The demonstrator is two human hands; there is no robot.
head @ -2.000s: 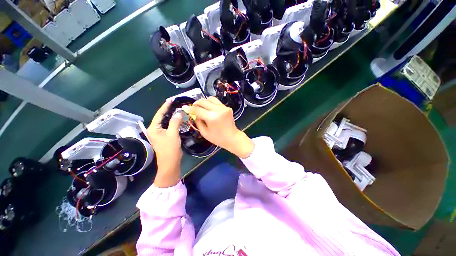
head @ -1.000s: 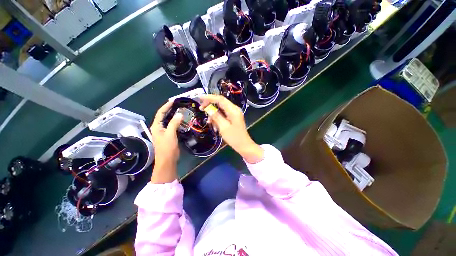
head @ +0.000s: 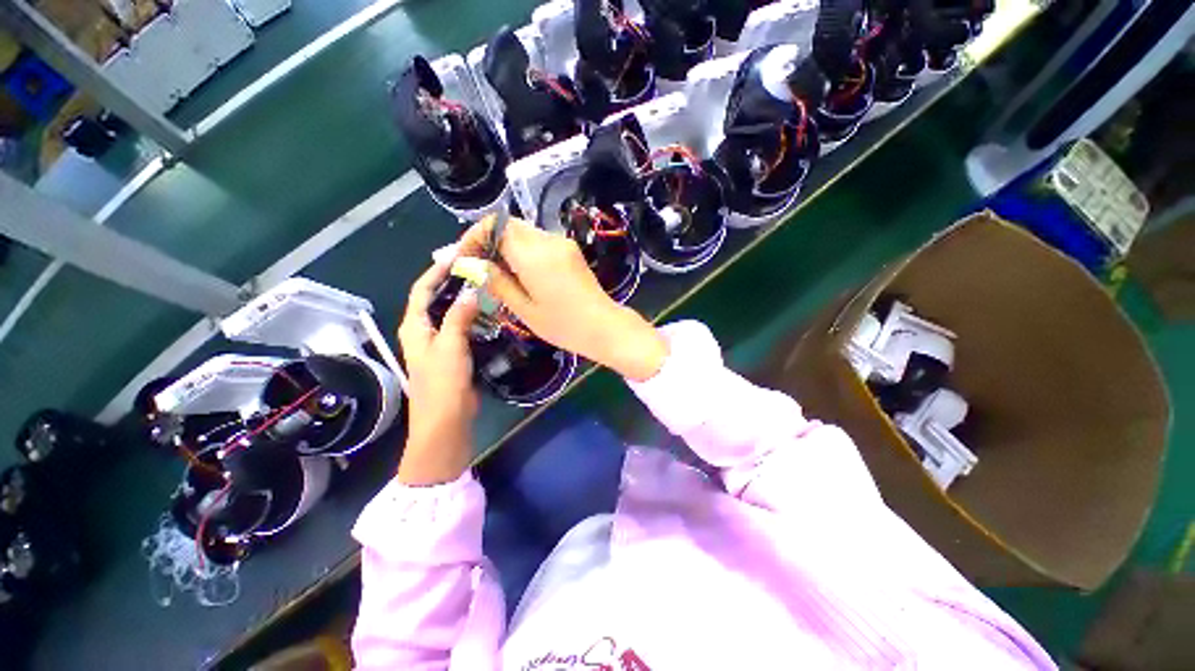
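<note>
My left hand (head: pixel 439 354) holds the black camera head from its left side, thumb on the opening, where a greenish-silvery piece shows. The black head belongs to a unit whose round base (head: pixel 527 372) stands at the bench edge. My right hand (head: pixel 544 282) is over the top of the head. A small yellow-white piece (head: pixel 469 271) is at its fingertips, and a thin dark stick-like tool (head: pixel 499 233) shows between the fingers. Orange wires run below the fingers. The hands hide most of the head.
Part-assembled cameras (head: pixel 684 210) stand in two rows at the upper right. Several more units (head: pixel 328 400) stand at left, beside a clear plastic tangle (head: pixel 184 557). An open carton (head: pixel 1068 433) with white and black parts is at right. A pale tray (head: pixel 1101 197) lies behind it.
My right hand has moved left and up, from the head's right side to over its top. The yellow piece moved with it. The thin tool now shows. My left hand keeps its hold.
</note>
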